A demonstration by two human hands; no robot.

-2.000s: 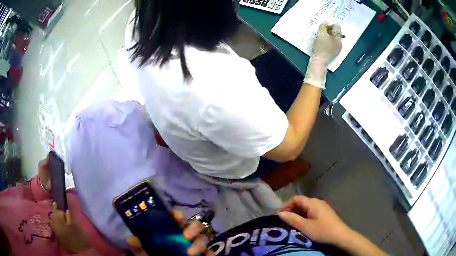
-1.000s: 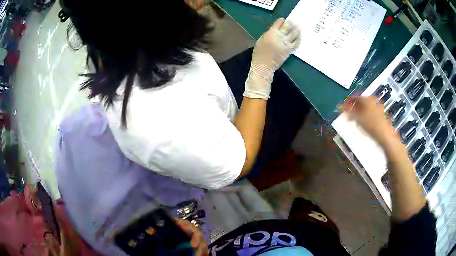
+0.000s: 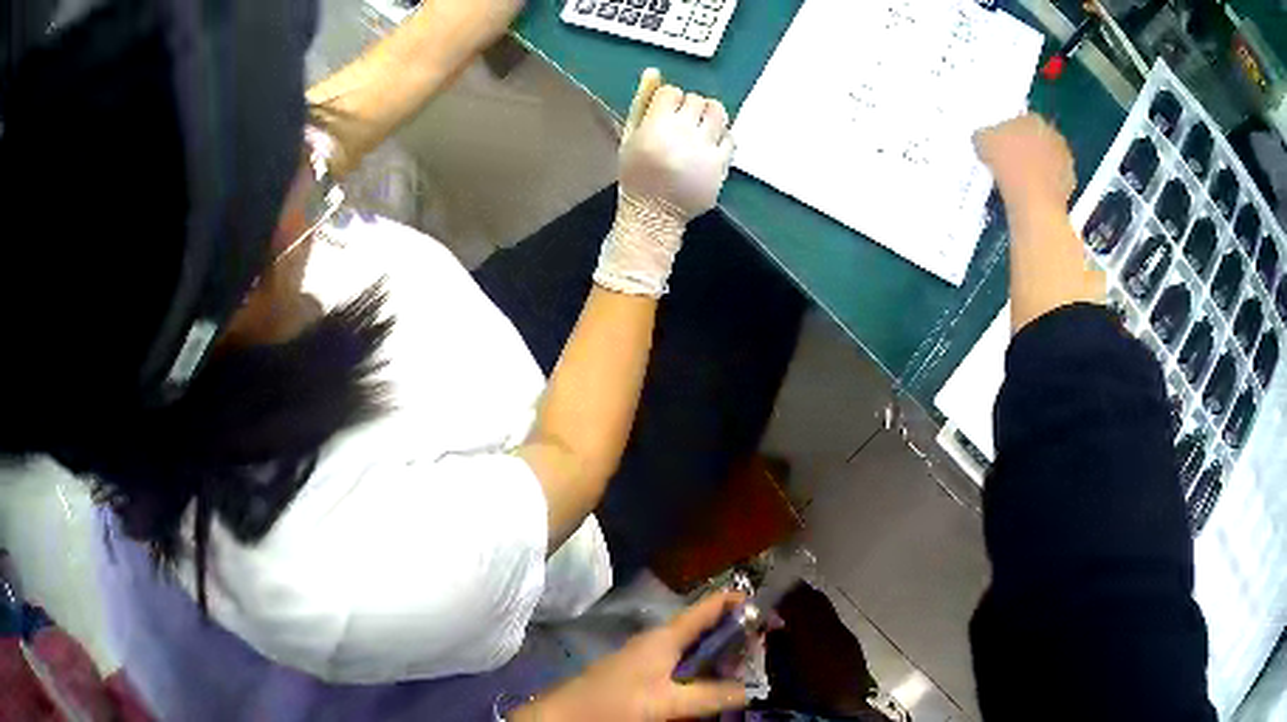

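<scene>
My right hand point(image 3: 1037, 158), bare with a black sleeve, is over the right edge of a handwritten record sheet point(image 3: 875, 113) on the green bench. Its fingers look curled; their tips and anything between them are hidden. My left hand point(image 3: 652, 674) is low in the picture, closed on a dark smartphone point(image 3: 717, 642) seen nearly edge-on. A blister tray point(image 3: 1179, 247) with glossy black parts in its pockets lies right of the sheet. My right sleeve covers part of its lower left side.
A seated person in a white top point(image 3: 409, 522) fills the left side, with a gloved hand point(image 3: 678, 153) at the bench edge and the other arm reaching towards the back. A calculator point(image 3: 656, 20) lies left of the sheet. A red-tipped tool point(image 3: 1056, 65) lies near the tray.
My right hand has moved from the lower middle, past the tray's edge, up to the sheet. The gloved hand has left the sheet and moved left. The phone has turned from screen-facing to nearly edge-on.
</scene>
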